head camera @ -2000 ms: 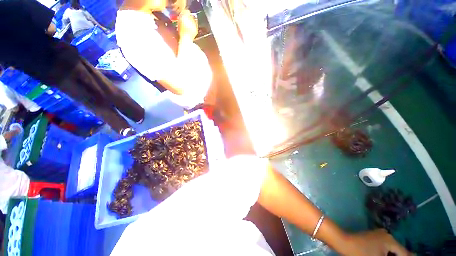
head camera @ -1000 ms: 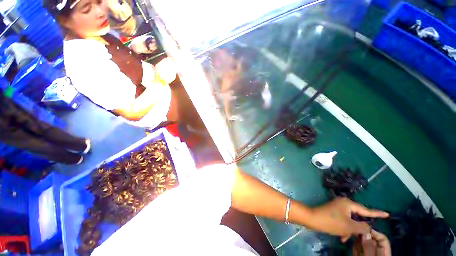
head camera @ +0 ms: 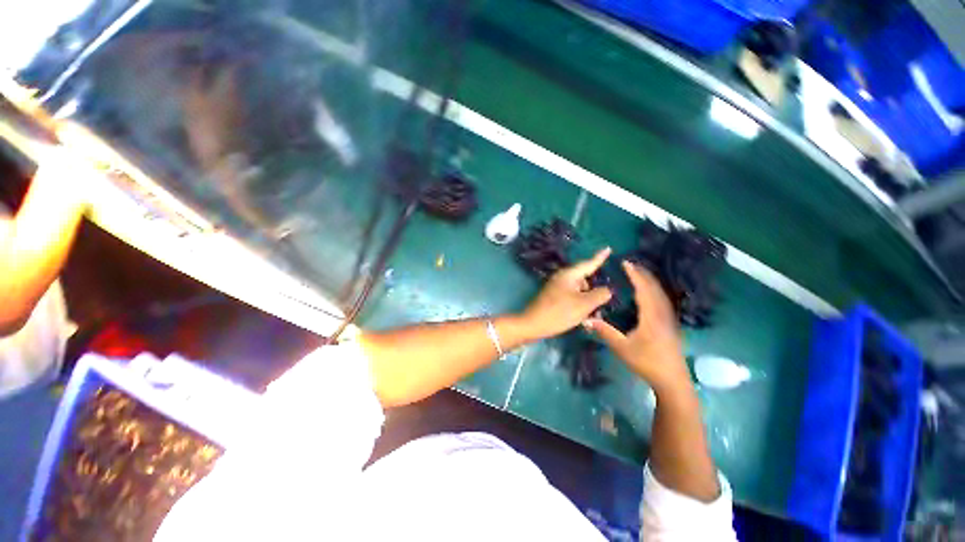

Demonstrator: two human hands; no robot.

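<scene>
My left hand [head camera: 566, 304] and my right hand [head camera: 651, 341] meet over the green bench. A small black piece [head camera: 601, 282] shows at my left fingertips. My right thumb and index finger are spread beside it, with dark material between them; blur hides whether they grip anything. A black cluster [head camera: 544, 247] lies just behind my left hand. A larger spiky black pile [head camera: 683, 271] lies behind my right hand. More black pieces [head camera: 582, 362] lie in front of my hands.
White squeeze bottles lie left [head camera: 504, 224] and right [head camera: 722, 372] of my hands. A dark round bunch [head camera: 449, 197] is beside the clear panel [head camera: 243, 159]. A blue crate [head camera: 831, 423] stands right; a pale-rimmed crate of brown-gold pieces [head camera: 127, 466] is low left. Another person's arm [head camera: 40, 249] is far left.
The view has swung right, bringing the right bottle and right-hand blue crate into sight. More of my right hand and forearm shows. My hands remain close together.
</scene>
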